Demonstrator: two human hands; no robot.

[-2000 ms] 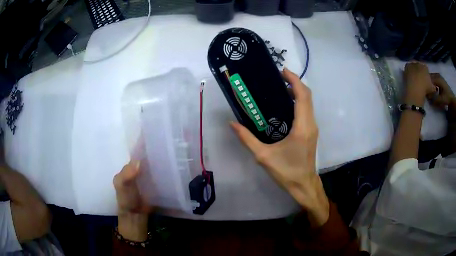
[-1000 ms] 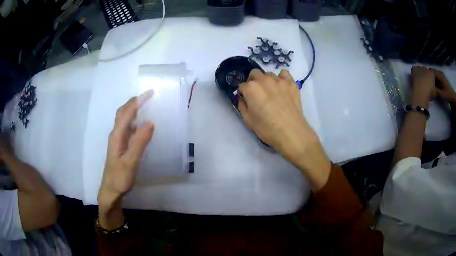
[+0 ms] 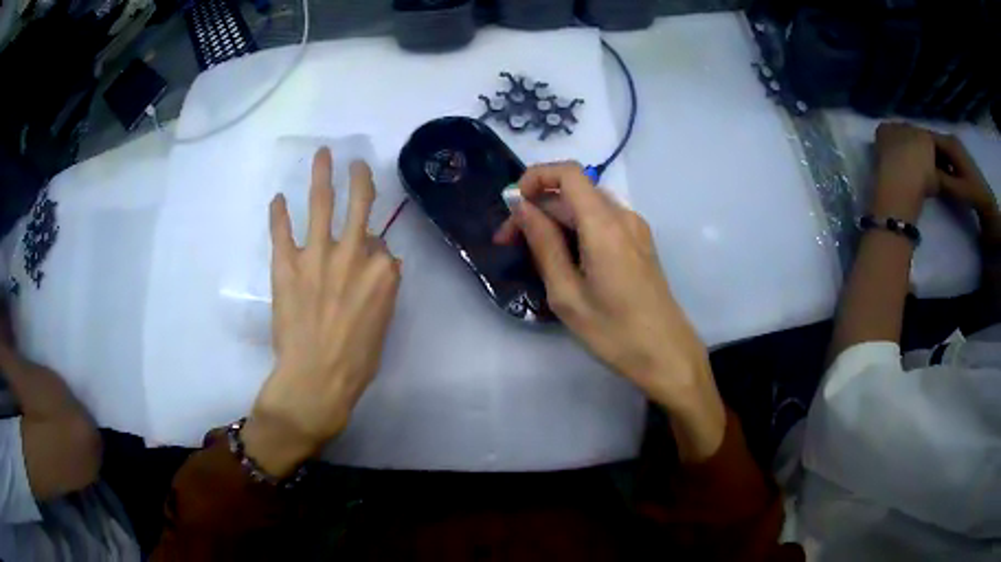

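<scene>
The black oval base (image 3: 452, 200) lies tilted on the white foam mat, one round fan grille showing at its upper left. My right hand (image 3: 620, 291) is over its right side, with thumb and fingers pinching a small pale piece (image 3: 512, 195), too small to name. My left hand (image 3: 335, 313) is palm down with spread fingers over the clear housing (image 3: 296, 165), whose lower part it mostly hides. A short red wire (image 3: 392, 217) shows between my left hand and the base; its ends are hidden. The green LED strip is not visible.
A cluster of small black brackets (image 3: 530, 107) lies behind the base. A blue-plugged cable (image 3: 633, 104) curves at its right. Dark rings (image 3: 434, 24) stand at the back. A white cable (image 3: 288, 82) runs at back left. Another person's forearm (image 3: 867, 280) is at right, another at left.
The base first turned from upright in my right hand to lying on the mat; my right hand now pinches a pale piece above it. My left hand has moved right, fingers spread over the housing.
</scene>
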